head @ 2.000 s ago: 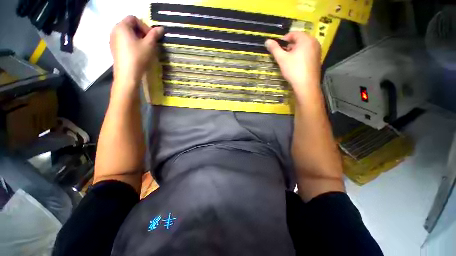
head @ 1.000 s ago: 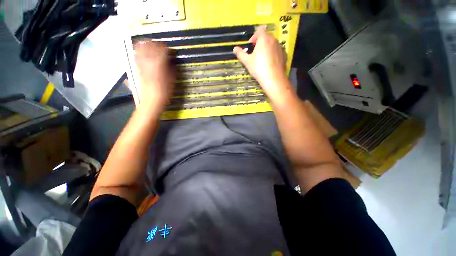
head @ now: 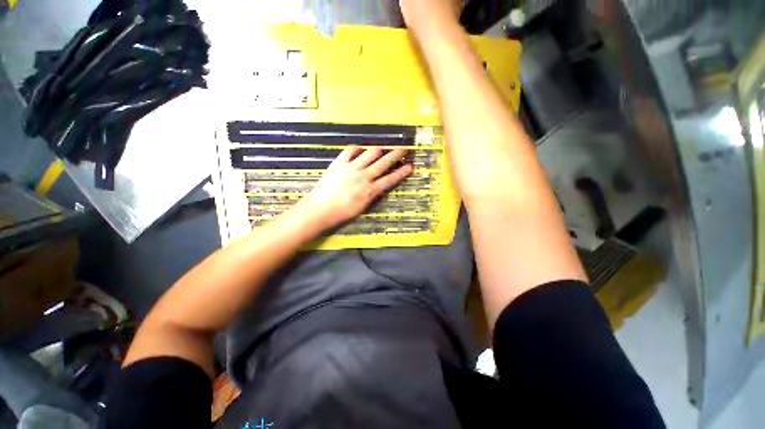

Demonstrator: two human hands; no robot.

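The yellow fixture plate (head: 377, 92) lies at my lap, with its flange at the far side. Two black zippers fill the two farthest slots, the far zipper (head: 319, 134) and the second zipper (head: 281, 158). The nearer slots (head: 277, 205) look grey and unfilled. My left hand (head: 356, 184) lies spread on the plate, its fingertips over the right part of the second zipper. My right hand (head: 429, 10) reaches past the far edge of the plate and is cut off by the picture's top edge, so its fingers are hidden.
A heap of black zippers (head: 126, 80) lies on the pale table at upper left. A grey box stands at right, partly behind my right arm, with a spare yellow plate (head: 633, 289) low beside it. A metal machine edge (head: 684, 209) runs down the right side.
My left hand has moved right along the second zipper. My right hand has left the zipper's right end and stretched to the far side. The view has shifted, showing more of the plate's far part.
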